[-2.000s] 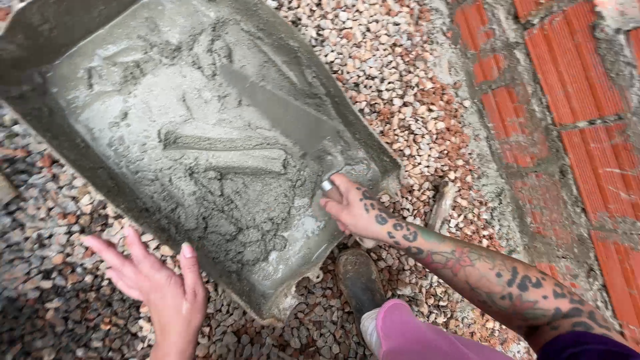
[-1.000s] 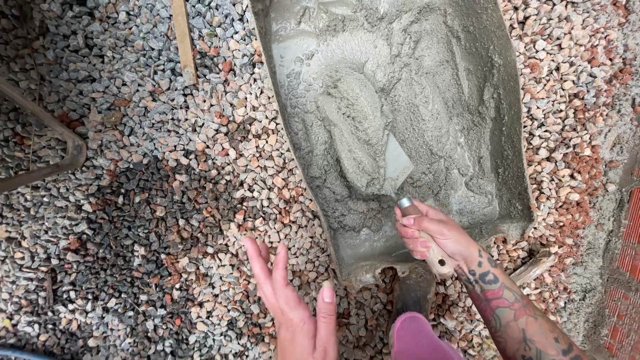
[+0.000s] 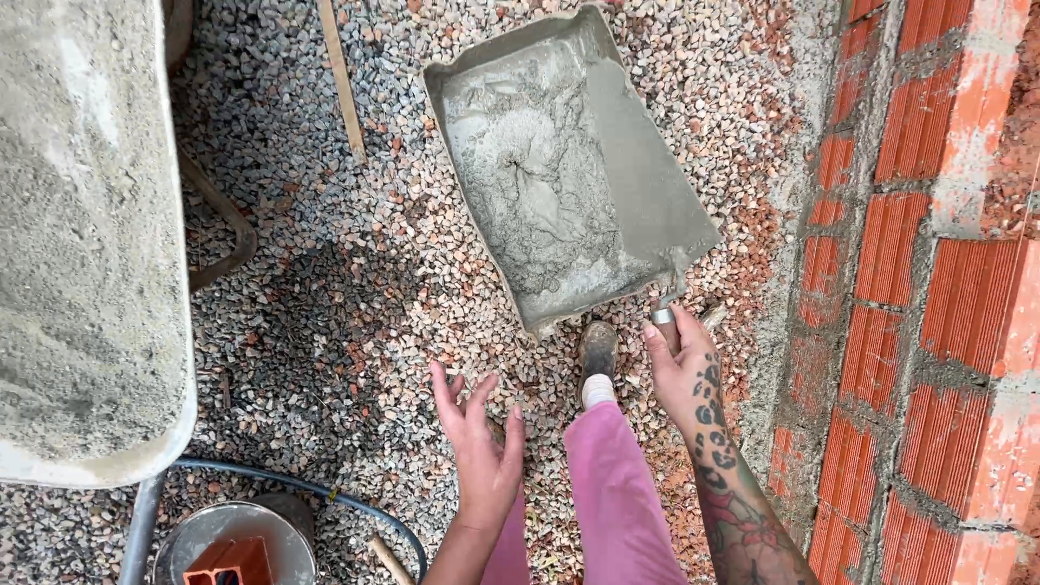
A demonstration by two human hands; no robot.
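My right hand (image 3: 684,361) is closed around the handle of a mortar-smeared masonry trowel (image 3: 650,175). Its broad blade, face up, covers the right side of a shallow mortar tray (image 3: 479,215) that lies on the gravel. Wet grey mortar (image 3: 540,187) with a small pit near its middle fills much of the tray. My left hand (image 3: 483,439) holds nothing; its fingers are spread over the gravel below the tray. The boot (image 3: 600,353) on one foot stands near the tray's lower edge.
A hollow red brick wall (image 3: 886,325) with mortar joints runs along the right. At left stands a wheelbarrow (image 3: 183,382) holding grey mix. A bucket (image 3: 292,540) with a hollow brick (image 3: 231,561), a dark hose (image 3: 357,504) and a wooden strip (image 3: 343,81) are on the gravel.
The trowel's blade was low in the mortar; now it is raised, broad face up, at the tray's right side. My left hand stays empty. The view has shifted widely, showing the wheelbarrow and wall.
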